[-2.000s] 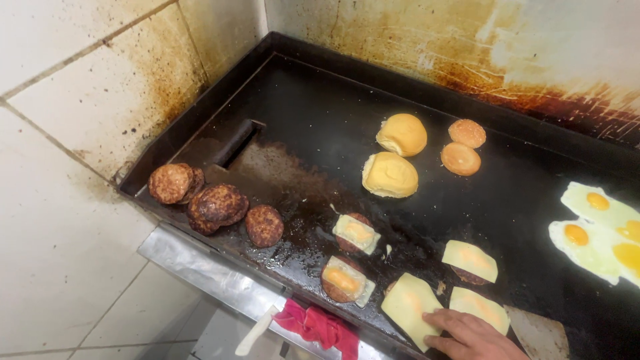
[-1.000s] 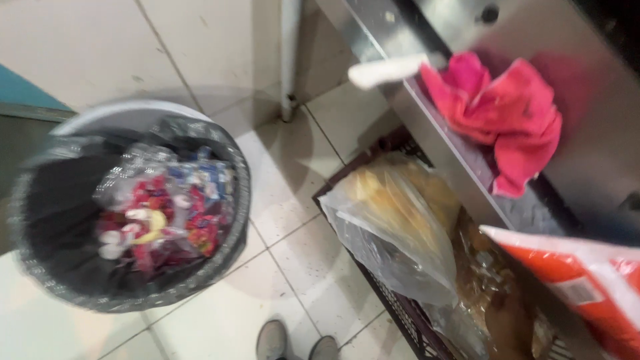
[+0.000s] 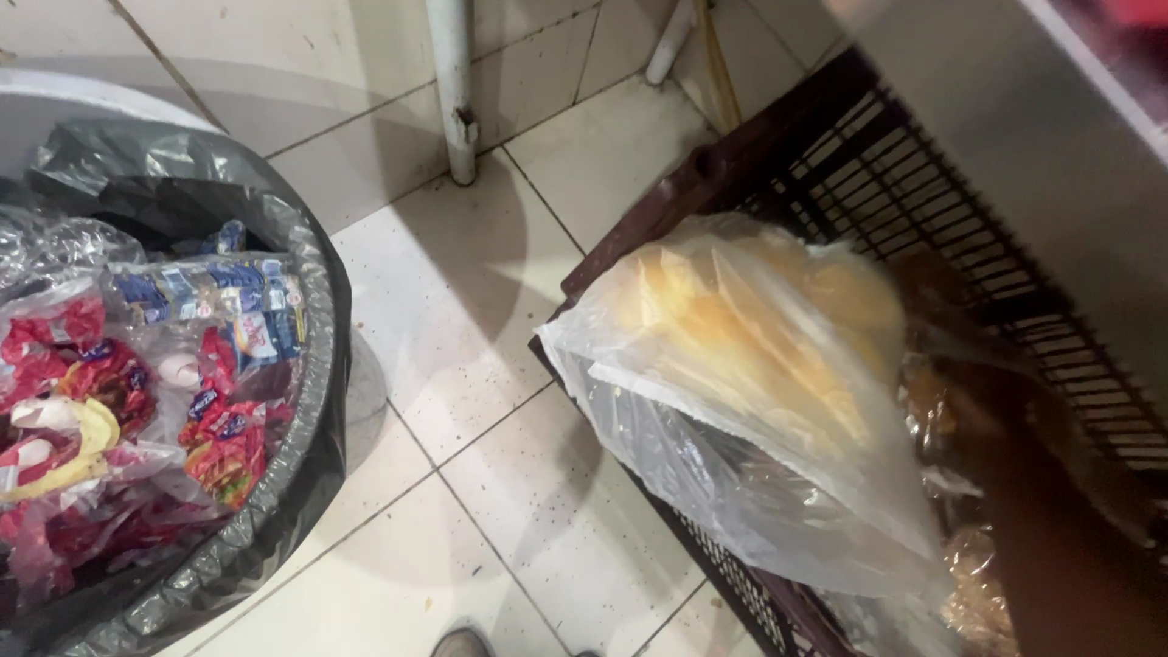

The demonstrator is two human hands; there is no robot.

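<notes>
A dark red plastic crate [image 3: 666, 205] stands on the tiled floor, partly under a metal edge. In it lies a translucent plastic bag [image 3: 730, 511] with yellow bread buns [image 3: 766, 319] inside. Reaching into the crate from the lower right, my right hand [image 3: 981, 411] is in shadow and blurred, at clear plastic packaging [image 3: 972, 575] beside the bag. Whether its fingers are closed on anything cannot be told. My left hand is out of the picture.
On the left stands a bin with a black liner [image 3: 315, 365], full of wrappers and eggshells. A white metal leg [image 3: 452, 91] rises behind. A stainless steel panel [image 3: 1013, 119] overhangs the crate at the upper right. A shoe [image 3: 461, 643] shows at the bottom.
The view has swung from the griddle down to the floor. The hand that touched cheese on a patty two seconds ago is no longer there; a hand is now deep in the crate.
</notes>
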